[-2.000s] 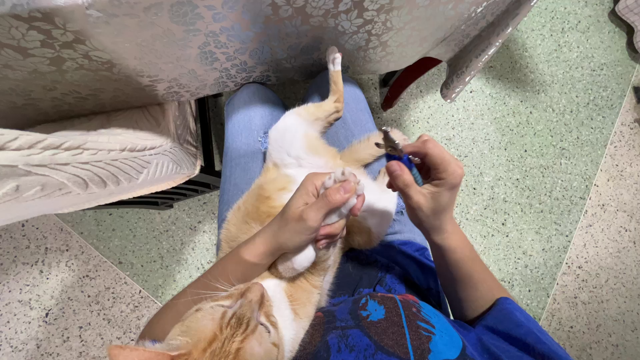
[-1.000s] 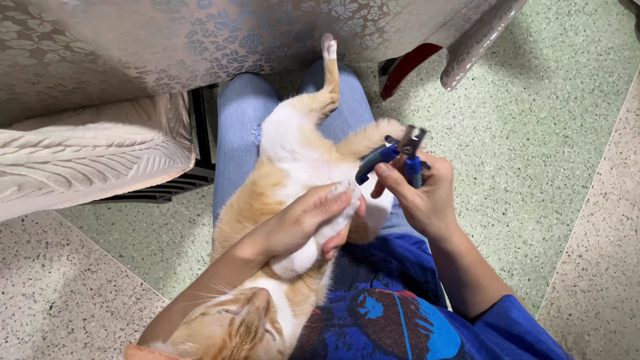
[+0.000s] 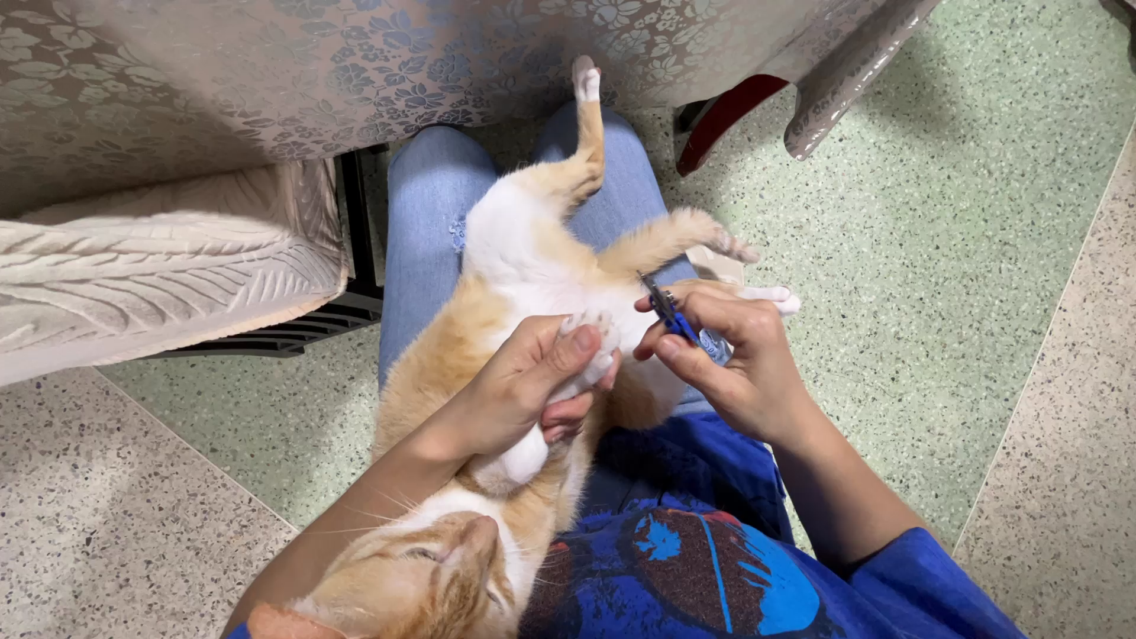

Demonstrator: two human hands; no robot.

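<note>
An orange and white cat (image 3: 524, 257) lies belly up along my lap, its head by my left forearm and its eyes nearly closed. My left hand (image 3: 541, 377) is wrapped around one white front paw (image 3: 590, 333), the thumb pressing near the toes. To the right of that paw, my right hand (image 3: 728, 351) grips blue-handled pet nail clippers (image 3: 667, 311). Their metal head points up and left, apart from the paw, over the cat's hind part. One hind leg (image 3: 588, 133) stretches toward the table; another (image 3: 674, 240) reaches to the right.
A table with a patterned silvery cloth (image 3: 390, 62) stands in front of my knees. At the left is a chair with a cream quilted cover (image 3: 177, 257) and dark slats. A dark red curved furniture leg (image 3: 728, 124) shows beneath the cloth at the right, above the speckled floor (image 3: 958, 231).
The clippers have turned in my right hand, their head now pointing up and left. My left thumb has moved onto the paw, and its toes are more exposed than a second ago.
</note>
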